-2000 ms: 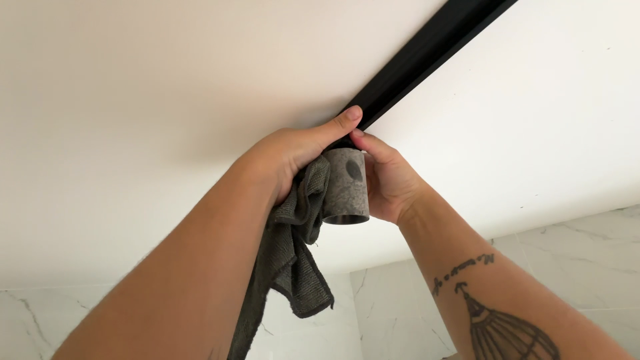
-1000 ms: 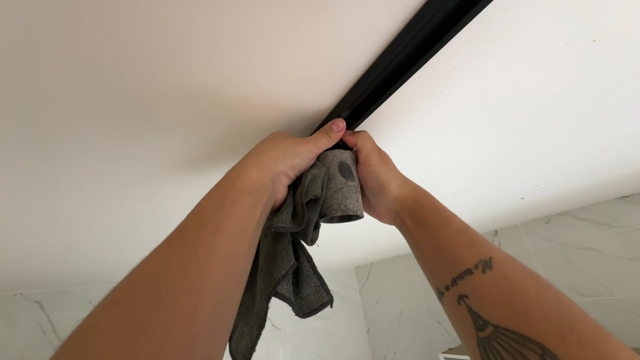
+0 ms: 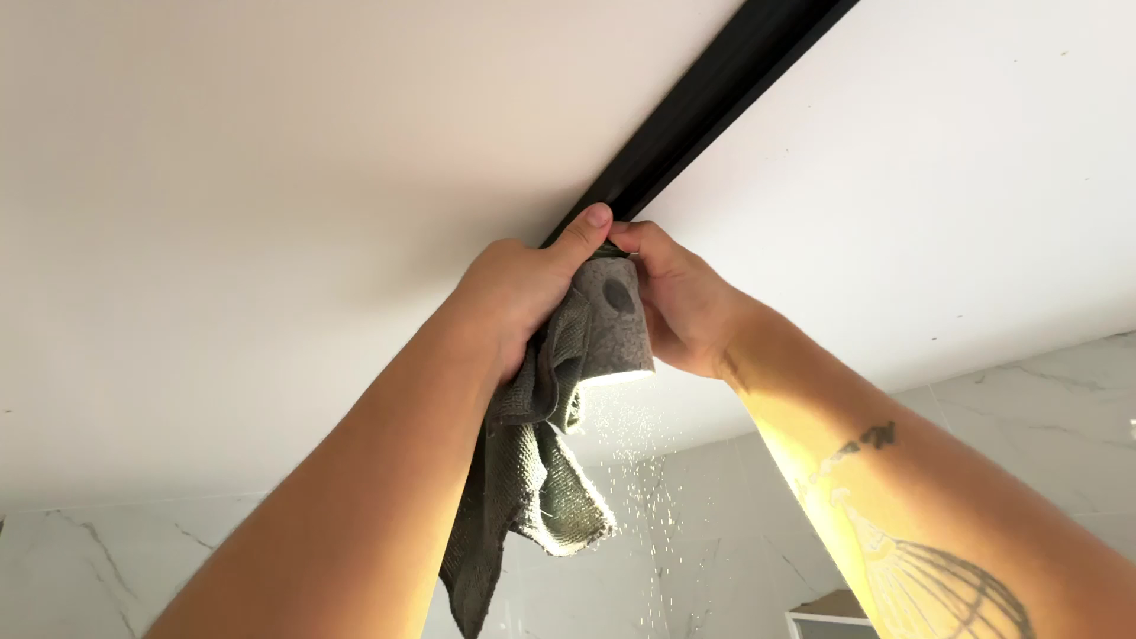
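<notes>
A grey cylindrical spotlight [image 3: 612,324] hangs below a black ceiling track [image 3: 701,106], lit and shining downward. Dust specks glow in its beam. My left hand [image 3: 532,293] grips a dark grey cloth [image 3: 532,470] that hangs down beside the spotlight, its thumb up against the end of the track. On the other side, my right hand [image 3: 683,293] has its fingers pinched at the top of the spotlight, where it meets the track. The exact grip behind the spotlight is hidden.
The white ceiling [image 3: 266,222] spreads around the track. Marble-patterned wall tiles [image 3: 1021,426] run along the lower part of the view. A white-edged object [image 3: 830,617], partly seen, stands low on the right behind my forearm.
The spotlight was unlit in both earlier frames and now shines, lighting the cloth and my forearms. Both hands remain at the top of it.
</notes>
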